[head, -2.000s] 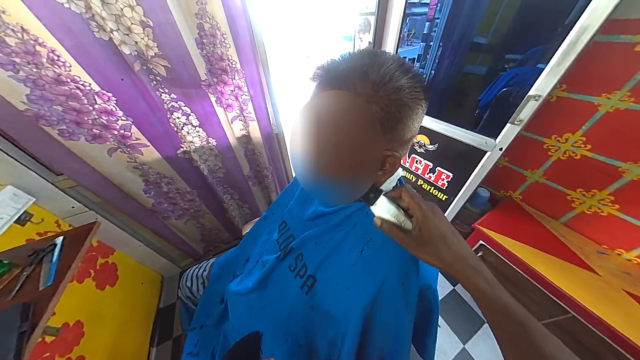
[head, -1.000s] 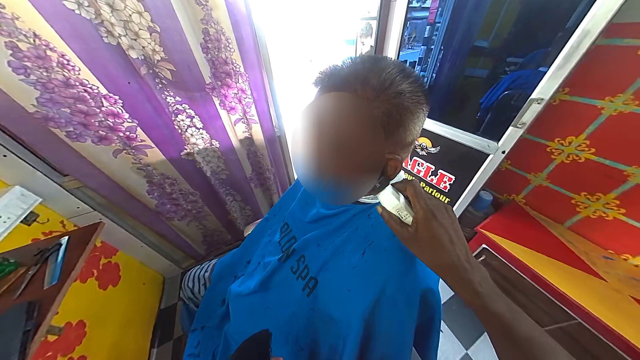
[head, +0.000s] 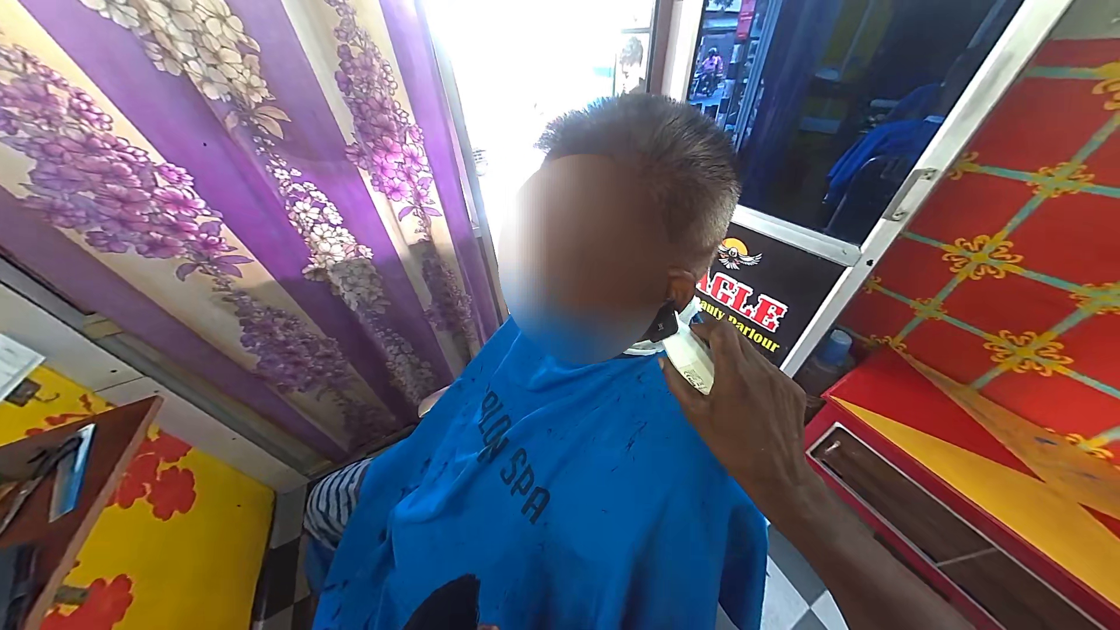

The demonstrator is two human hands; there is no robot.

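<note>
My right hand grips a white hair clipper with a black head. The clipper's head lies by the jaw, just below the ear of a seated person, whose hair is short at the side and longer on top. A blue barber's cape bearing dark lettering covers the person's body, with loose hair clippings on it. At the bottom edge a black object shows in front of the cape. Beside it is a small bit of skin, perhaps my left hand, too little to tell what it does.
A purple floral curtain hangs at left, above a wooden shelf with tools on it. A glass door with a metal frame stands behind the person. A red and yellow cabinet is at right, close to my forearm.
My right hand and the clipper have moved slightly up, from beside the cape's collar to just below the ear.
</note>
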